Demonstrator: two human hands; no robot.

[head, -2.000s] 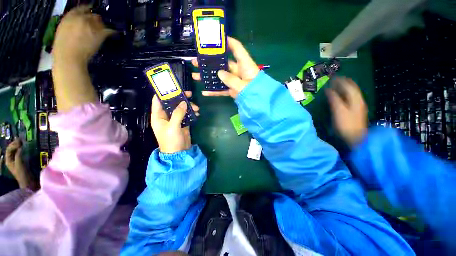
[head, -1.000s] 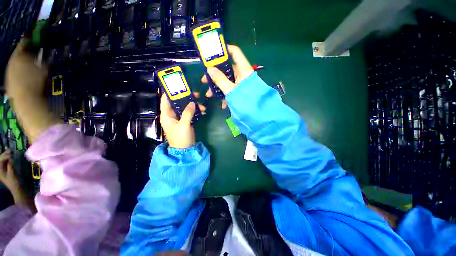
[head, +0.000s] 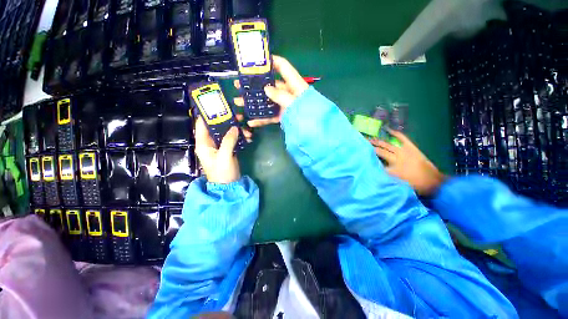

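My left hand (head: 217,154) holds a keypad phone (head: 212,104) upright and slightly tilted, its yellow-framed screen lit white. My right hand (head: 285,87) holds another keypad phone (head: 252,50) a little higher and to the right, its screen also lit. My right thumb lies on the upper right of its dark keypad (head: 257,99). The left phone's lower part is partly covered by my thumb. A red pen (head: 311,80) shows beside my right wrist.
A black tray (head: 140,124) at left holds several yellow-framed phones; another tray (head: 134,43) behind holds back-up phones. Another person's hand (head: 408,161) reaches to green batteries (head: 367,125) at right. A metal post (head: 430,28), stacked trays (head: 507,118) and a pink sleeve (head: 40,268) also show.
The pink-sleeved arm has withdrawn toward the lower left, uncovering the phones in the tray. Another person's hand is back at right with green batteries. My right thumb has shifted down to the keypad.
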